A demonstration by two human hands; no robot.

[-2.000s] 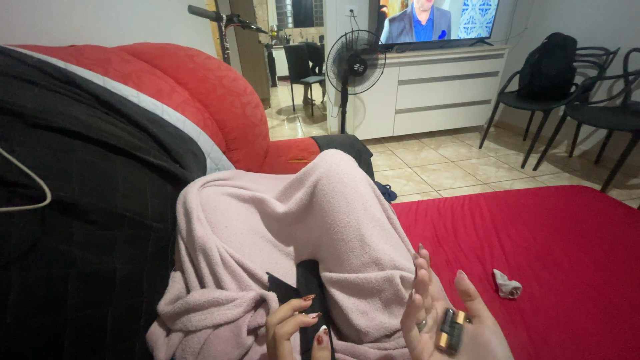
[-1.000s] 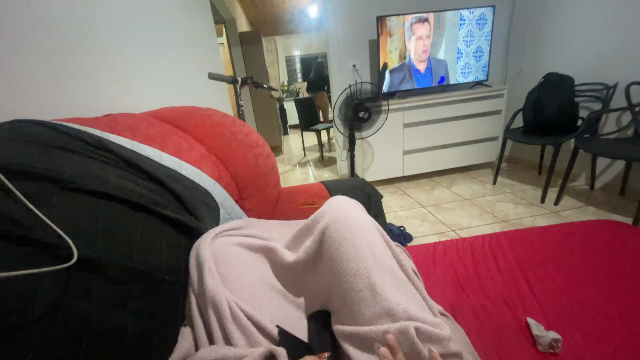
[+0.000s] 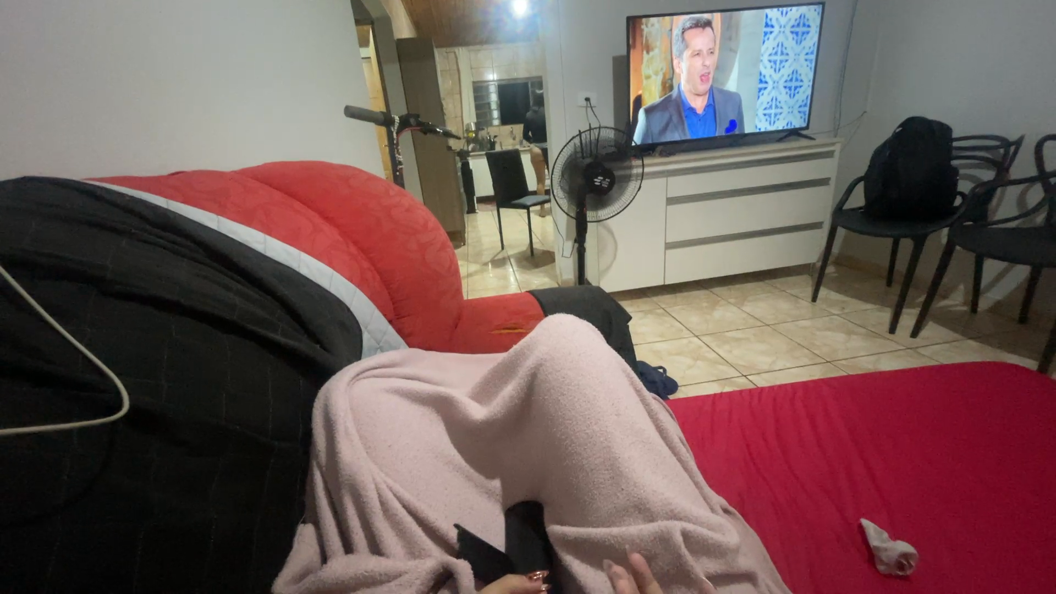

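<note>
A pink fleece blanket covers my raised legs. At the bottom edge, only the fingertips of my left hand show, with painted nails, beside a dark flat object lying in the blanket's fold; whether they grip it is unclear. Just to the right, a few fingers of my right hand are visible over the blanket, and the palm is out of frame, so what it holds is hidden. A small crumpled pale cloth lies on the red sheet to the right.
On the left is a red sofa under a black cover, with a pale cable across it. Beyond stand a black pedestal fan, a white drawer unit below a television, and black chairs, one holding a backpack. Farther back, a partly hidden person is visible.
Both hands have dropped toward the bottom edge. Two seconds ago my right palm was visible with small black-and-gold cylinders in it; now that palm is out of sight. The view has shifted.
</note>
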